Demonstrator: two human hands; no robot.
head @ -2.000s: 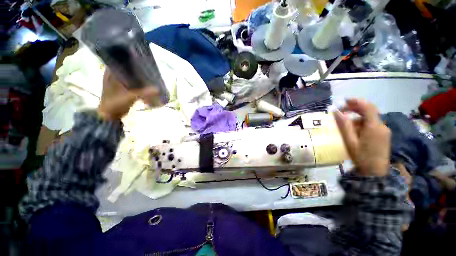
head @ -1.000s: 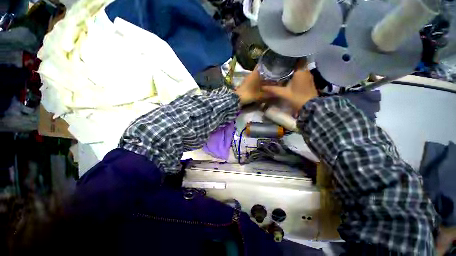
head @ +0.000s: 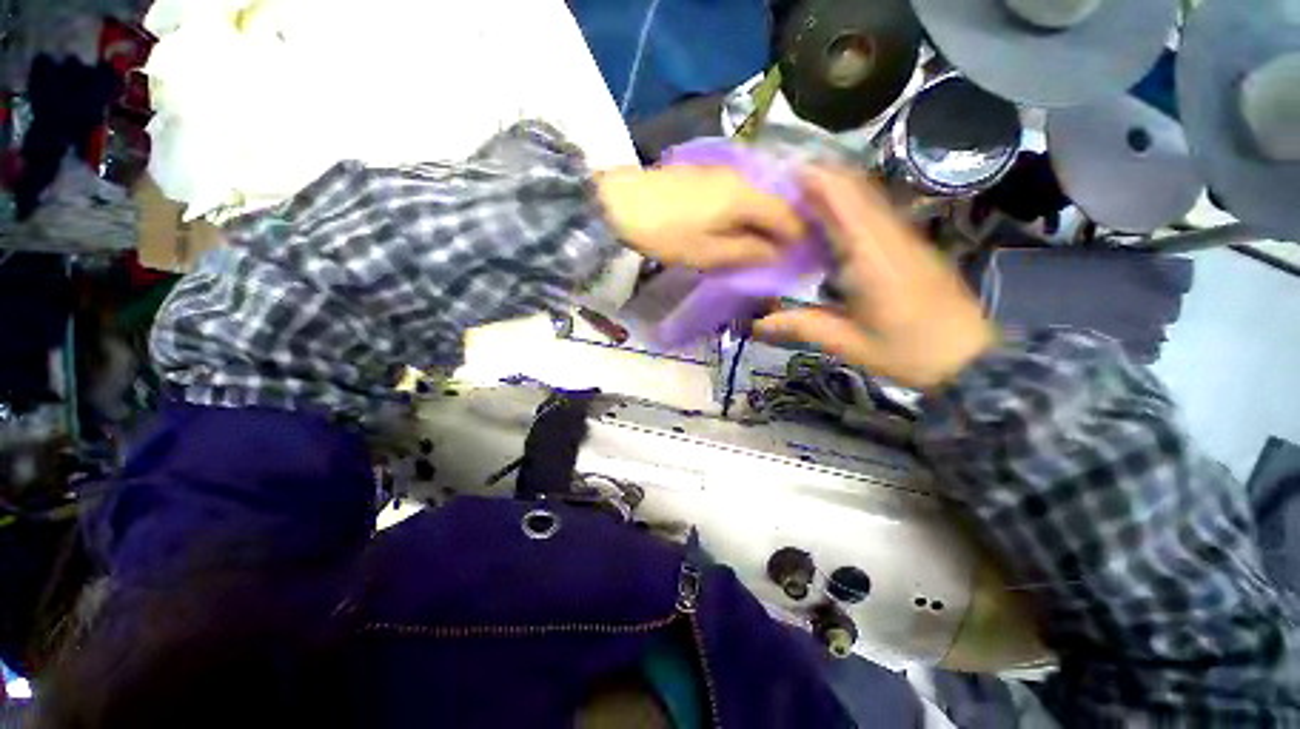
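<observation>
A purple cloth [head: 713, 303] is between my hands, above the table behind the sewing machine [head: 741, 491]. My left hand [head: 702, 217] is on the cloth, and the cloth bulges out above and below its fingers. My right hand [head: 898, 292] is just to the right, its palm side towards the cloth and thumb pointing left; it is blurred. I cannot tell whether its fingertips grip the cloth. A silver metal cup [head: 958, 135] stands behind my right hand, touched by neither hand.
Cream fabric panels [head: 385, 86] are heaped at the back left, with navy cloth [head: 684, 50] beside them. A dark disc roll [head: 851, 57] and grey thread stand discs [head: 1126, 160] are at the back right. A thin red-handled tool [head: 602, 325] lies behind the machine. Dark cloth pieces [head: 1091, 299] lie right.
Both hands have left the metal cup, which now stands by the discs. The purple cloth has been lifted from the table between the hands. The view has shifted.
</observation>
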